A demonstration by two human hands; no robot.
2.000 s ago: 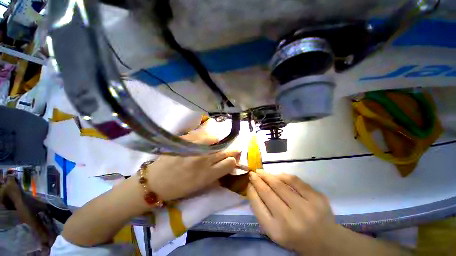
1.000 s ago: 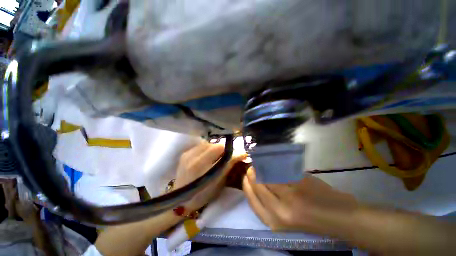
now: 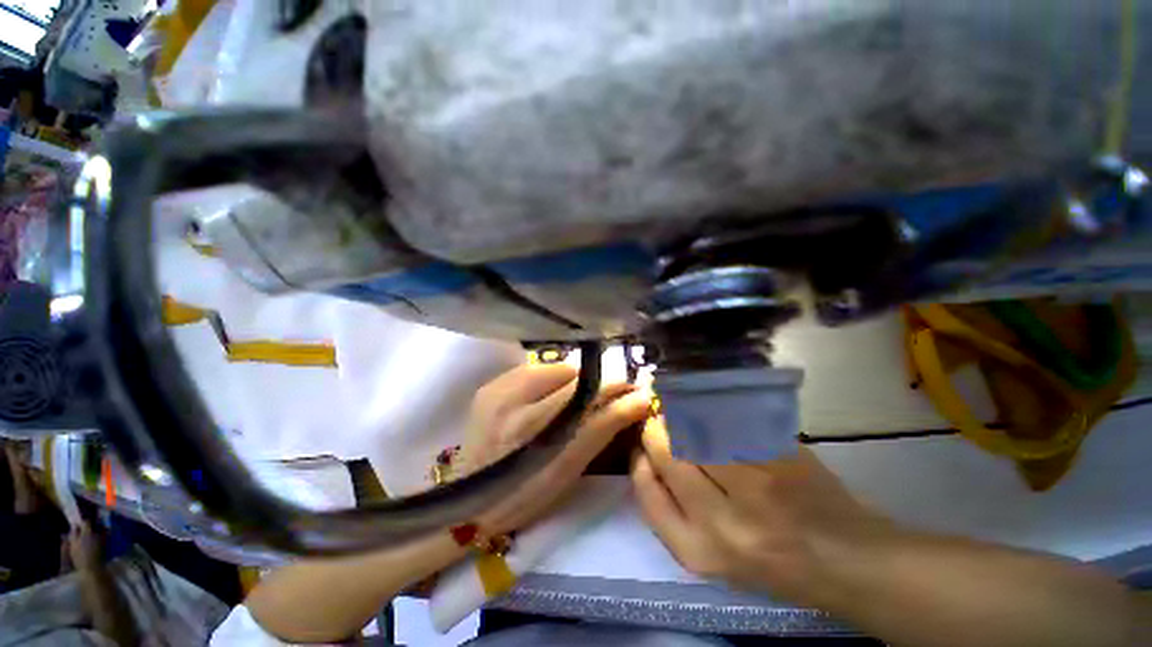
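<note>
A big white sewing machine head (image 3: 733, 114) fills the upper view. My left hand (image 3: 524, 411) is behind the large shiny thread guard (image 3: 190, 468), its fingertips close to the bright needle area. My right hand (image 3: 733, 506) is just right of it, partly hidden by the grey knob (image 3: 733, 415). The fingers of both hands pinch a small mustard piece (image 3: 615, 453) below the needle; most of it is hidden. White fabric (image 3: 404, 392) with mustard edging (image 3: 281, 353) lies left of and under my left arm.
Shears with yellow and green handles (image 3: 941, 386) lie on a mustard scrap (image 3: 1042, 470) to the right of the needle. The table's grey front edge (image 3: 682, 609) runs below my hands. Another person's arm (image 3: 101, 594) shows at the lower left.
The view has moved closer to the machine head, so the guard and knob now cover more. Both hands have moved up with the mustard piece, nearer the needle.
</note>
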